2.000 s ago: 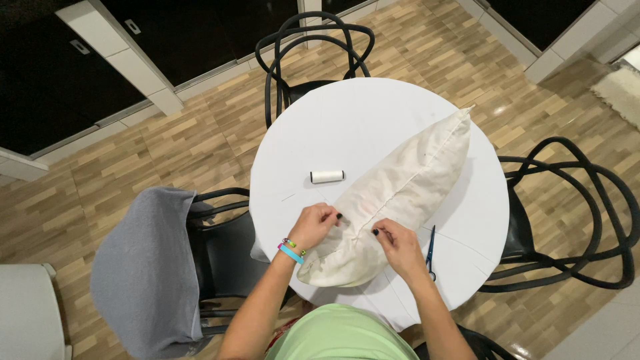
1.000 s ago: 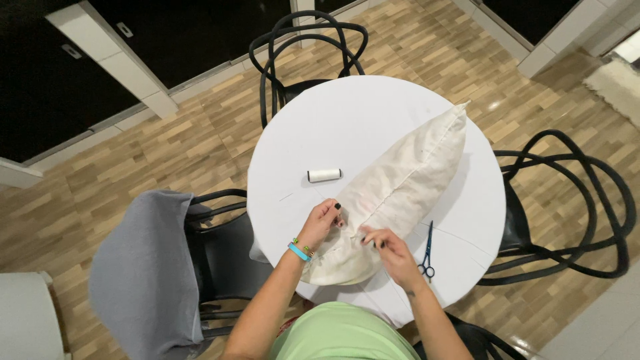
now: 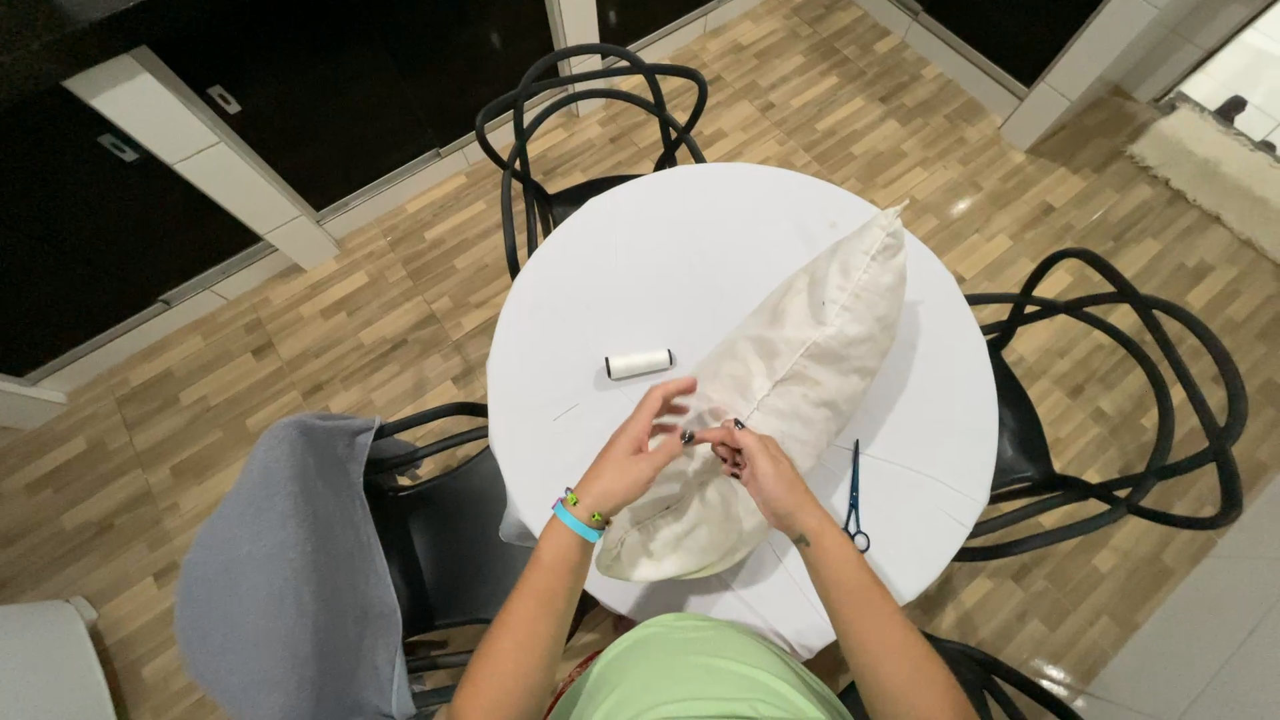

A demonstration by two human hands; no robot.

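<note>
A stuffed cream fabric cushion (image 3: 800, 350) with a seam along its upper side lies diagonally on the round table with a white cloth (image 3: 600, 270). Over its near half is my left hand (image 3: 640, 450), fingers spread and thumb close to the other hand's fingertips. My right hand (image 3: 755, 465) has its index finger extended toward the left thumb and its other fingers curled; whether it pinches a needle or thread is too small to tell. A spool of white thread (image 3: 640, 364) lies left of the cushion. Blue scissors (image 3: 855, 500) rest to its right.
Black chairs with looped backs stand behind the table (image 3: 590, 100) and at its right (image 3: 1130, 400). Another black chair (image 3: 450, 530) at the left carries a grey cloth (image 3: 290, 570). A thin dark line, possibly a needle (image 3: 567, 411), lies on the tablecloth near the spool.
My left hand has opened, its fingers now spread above the cushion. My right hand has moved left, close to the left thumb. The spool and scissors have stayed on the table.
</note>
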